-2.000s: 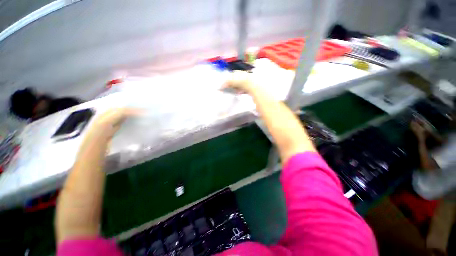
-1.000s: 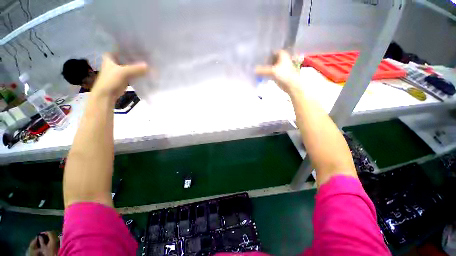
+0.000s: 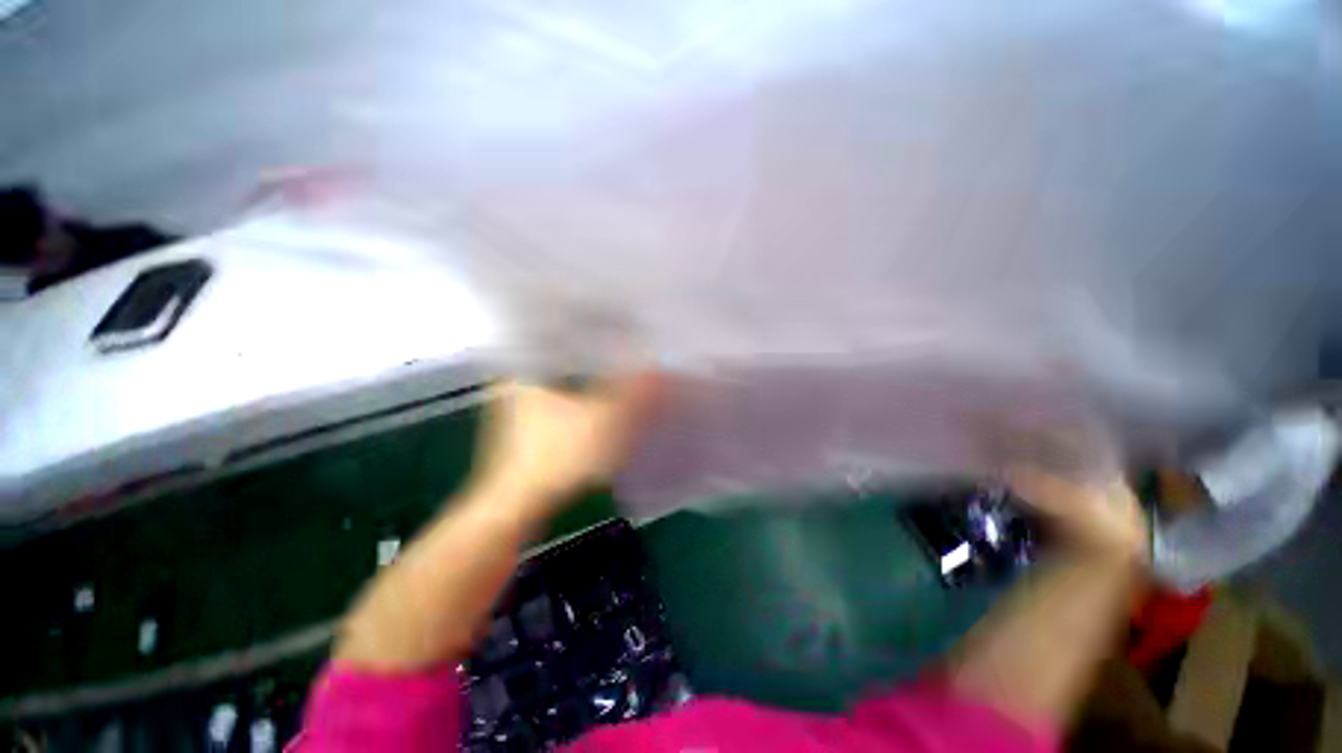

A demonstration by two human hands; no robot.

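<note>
A large milky, floppy plastic bag or sheet (image 3: 883, 250) fills the upper middle and right of the view and is blurred. My left hand (image 3: 567, 434) grips its lower left edge, with the fingers partly hidden behind the plastic. My right hand (image 3: 1082, 500) is at its lower right part, blurred, the fingers partly covered by the plastic. The sheet hangs over the green bench (image 3: 780, 589) and hides much of the white shelf.
A black blister tray (image 3: 567, 618) lies on the bench below my left arm. Another dark shiny tray (image 3: 971, 533) shows near my right hand. A black slab (image 3: 152, 305) lies on the white shelf (image 3: 339, 316). A person's dark head is at the far left.
The plastic was lifted over the shelf between both hands. Now it is lower, further right and nearer, over the bench. The view has turned, and the orange-red tray is hidden.
</note>
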